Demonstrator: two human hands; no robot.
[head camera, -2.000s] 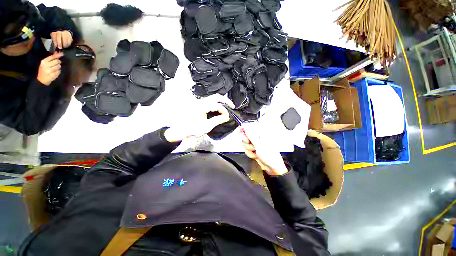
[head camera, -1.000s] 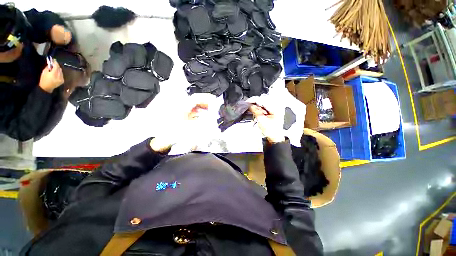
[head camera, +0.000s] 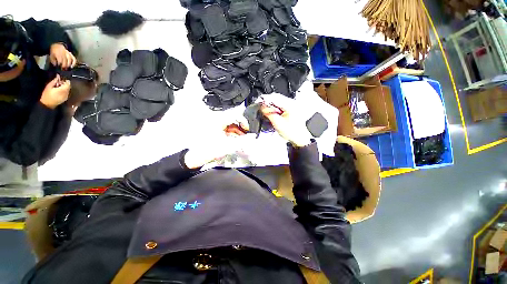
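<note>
A small black fabric pouch (head camera: 253, 118) is held between my two hands, just in front of the main pile of black pouches (head camera: 253, 50). My left hand (head camera: 225, 136) is overexposed against the white sheet, with its fingertips at the pouch's lower left edge. My right hand (head camera: 281, 119) is at the pouch's right side, with a small reddish item (head camera: 273, 107) at its fingers; I cannot tell what it is. A single dark rounded square (head camera: 317, 125) lies alone on the white at the right.
A second pouch pile (head camera: 130, 91) lies at left, by a coworker (head camera: 33, 100) handling a black piece. A dark fuzzy clump (head camera: 118, 22) is behind it. Cartons (head camera: 369, 180) stand below the table; a blue crate (head camera: 396, 150) and brown strips (head camera: 403, 25) are at right.
My right hand has moved up and a little left with the black piece, now raised more upright. My left hand has moved down and right to it. The coworker's hands have come together.
</note>
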